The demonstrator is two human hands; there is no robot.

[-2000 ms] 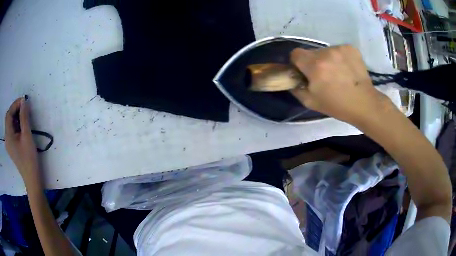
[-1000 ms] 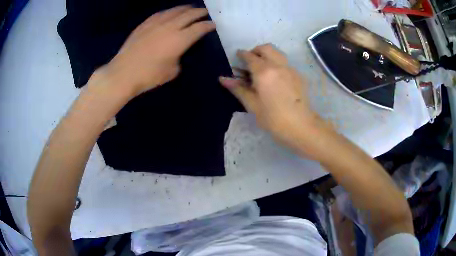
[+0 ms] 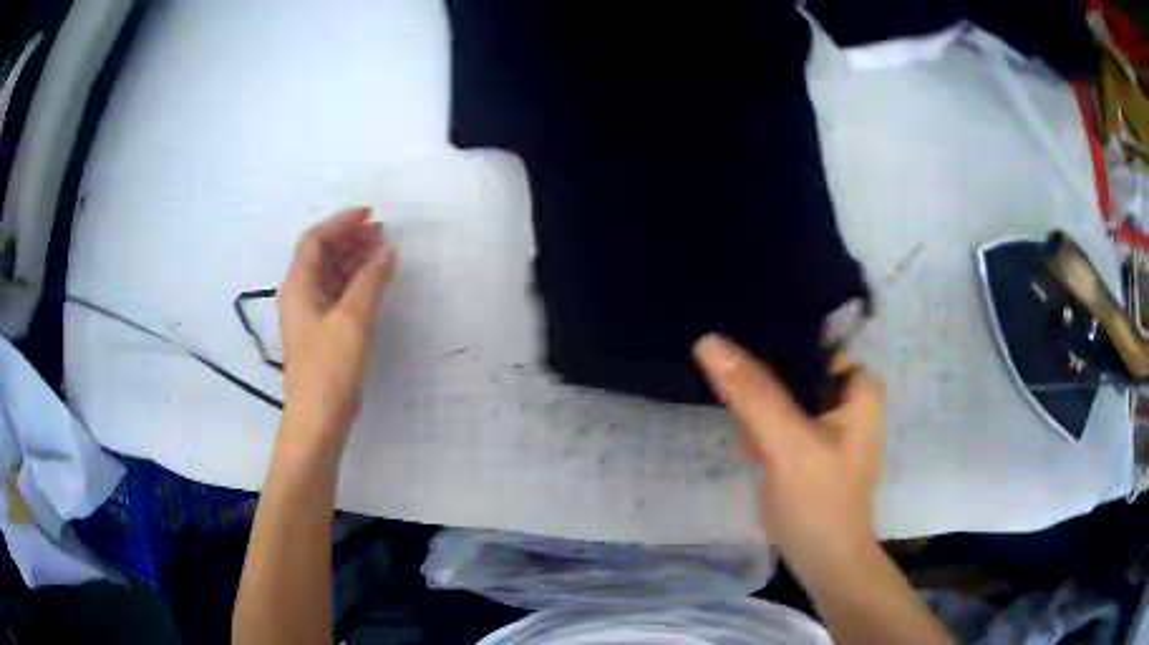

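A black fabric panel [image 3: 668, 214] with a stepped left edge lies on the white padded pressing table [image 3: 416, 454]. My right hand [image 3: 813, 441] is at its lower right corner, thumb on top and fingers at the edge, gripping the cloth; a small pale patch shows beside the fingers. My left hand [image 3: 334, 302] is over the table left of the panel, fingers curled and apart, with nothing seen in it. A thin black cord [image 3: 189, 353] with a bent end runs behind my left hand and wrist.
The iron [image 3: 1052, 328] with its wooden handle rests at the right of the table. More dark cloth [image 3: 958, 19] lies at the top right, near a red basket edge [image 3: 1094, 151]. Clear plastic sheeting [image 3: 592, 567] is at the table's front edge. White cloth [image 3: 44, 466] hangs at the left.
My left hand has left the panel and moved to the left. My right hand has moved down to the panel's lower right corner. The iron, held at first, has been let go.
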